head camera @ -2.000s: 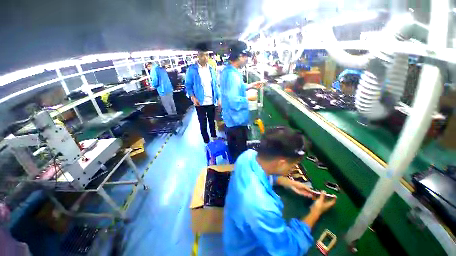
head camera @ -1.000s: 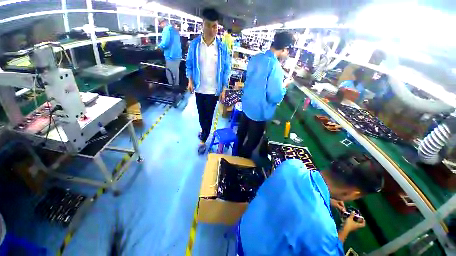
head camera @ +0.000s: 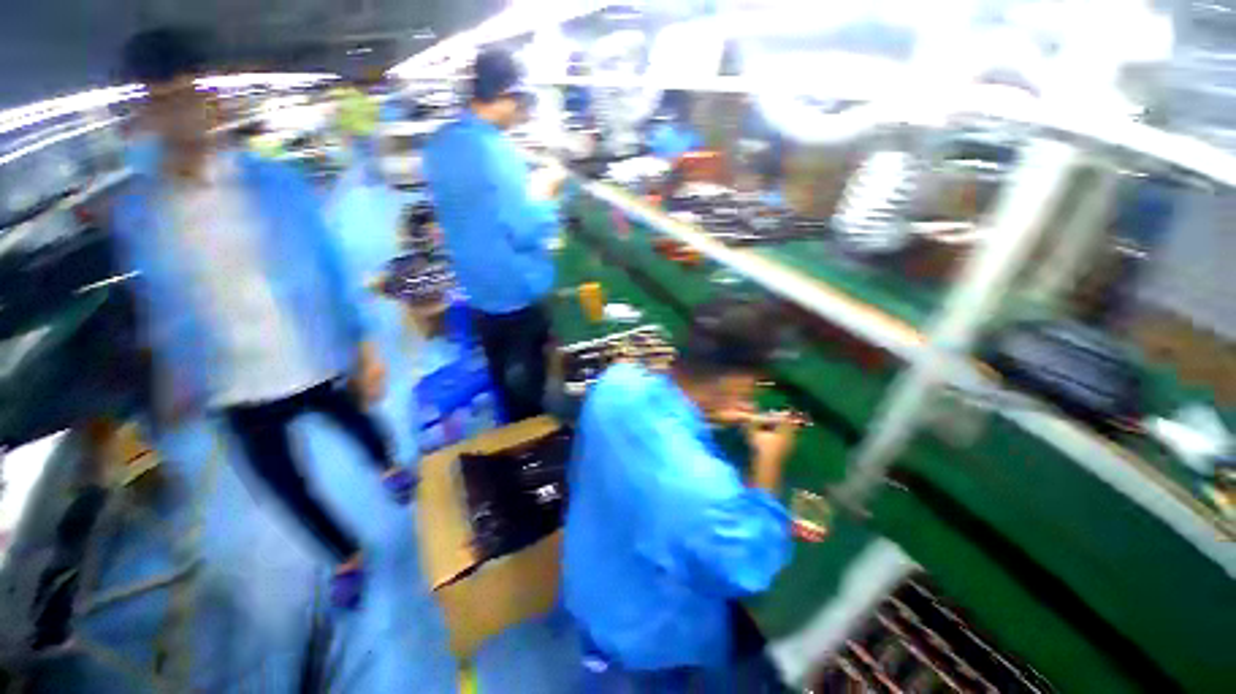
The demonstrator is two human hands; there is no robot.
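Neither of my hands is in the picture. Nearest in front of me, a parts tray (head camera: 935, 637) with rows of dark units lies on the green bench at the bottom right, cut off by the lower edge. A pale strip (head camera: 851, 613) runs along its left edge. A small gold-rimmed frame with a red part (head camera: 809, 515) lies on the bench beyond the tray. The picture is blurred.
A person in a blue smock (head camera: 664, 522) sits at the bench, hands raised at a small unit. An open cardboard box (head camera: 504, 597) with dark contents stands behind. Another person (head camera: 244, 285) is on the blue aisle at left; one more (head camera: 491, 217) stands further off. A white post (head camera: 969, 312) rises right.
The view has swung to the right. The parts tray has come into view at the bottom. The person in the aisle is nearer and further left. The seated person's hands are raised higher.
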